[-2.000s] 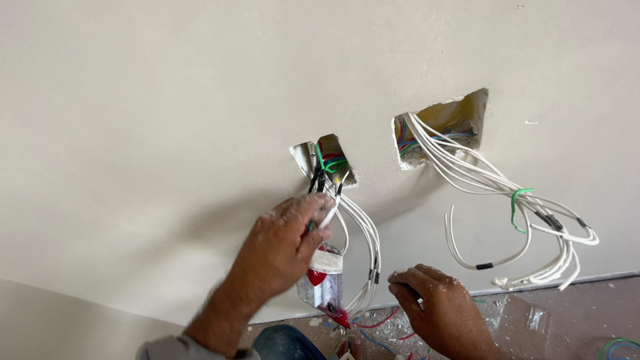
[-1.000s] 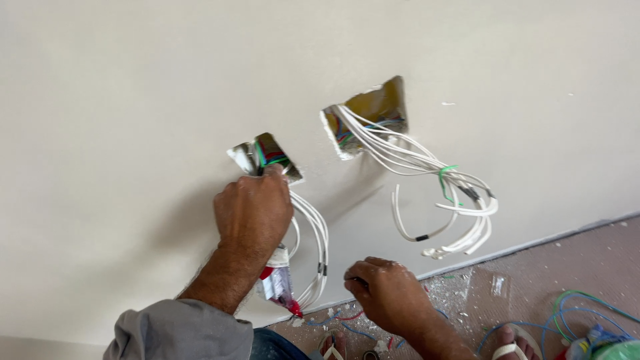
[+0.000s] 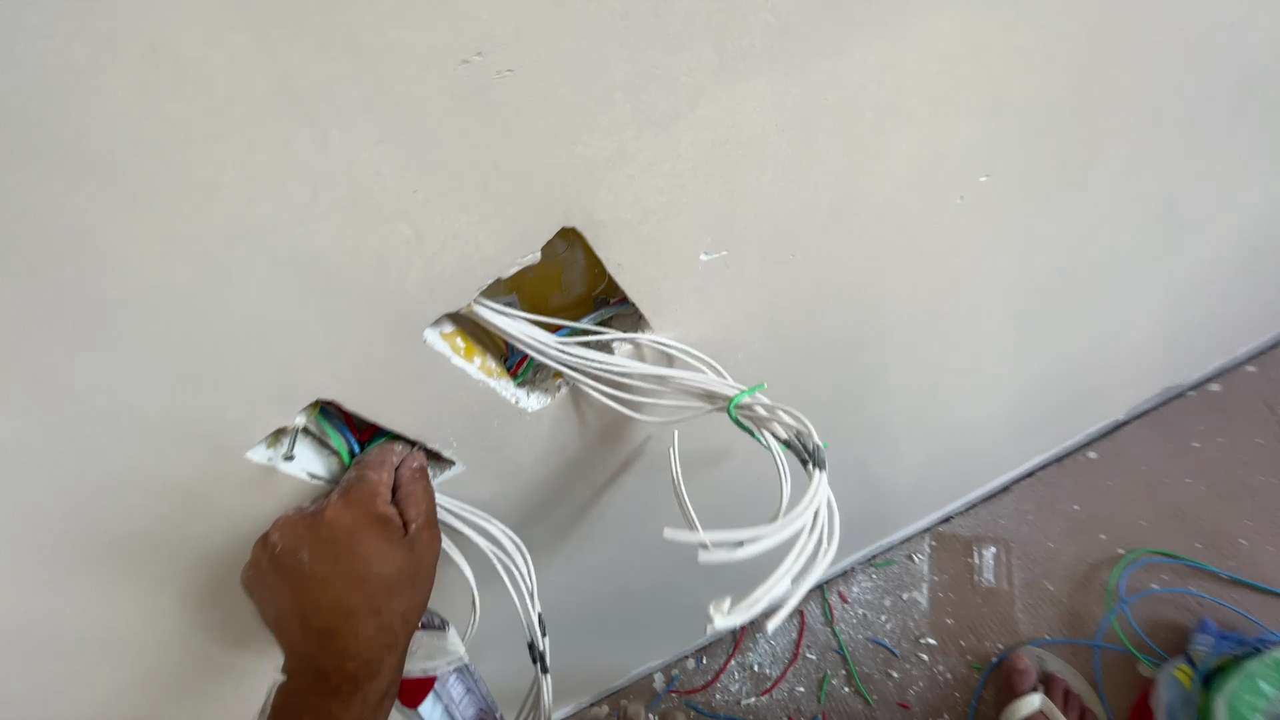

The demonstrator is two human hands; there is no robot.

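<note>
My left hand [image 3: 345,575] is at the smaller wall box [image 3: 300,452], fingertips at its lower edge, against the wires inside; what the fingers grip is hidden. Green, blue and red wires [image 3: 345,432] show above the fingertips. A bundle of white cables [image 3: 515,555] hangs beside the hand, with black tape on it. Below the wrist is a plastic bag [image 3: 445,670] with red and white parts. Up and to the right, the larger wall opening [image 3: 570,275] holds more wires; its white cables [image 3: 690,385] hang out, tied with a green wire [image 3: 745,400]. My right hand is out of view.
Plaster crumbs and red, green and blue wire scraps [image 3: 795,655] litter the brown floor [image 3: 1130,470] along the wall base. At the bottom right are a sandaled foot [image 3: 1050,685], loose coils of blue and green wire [image 3: 1120,600] and a green plastic-wrapped item [image 3: 1245,690].
My left hand has moved from the cables below the smaller box up to its opening. My right hand, seen earlier near the floor, has left the view. The view has shifted and come closer.
</note>
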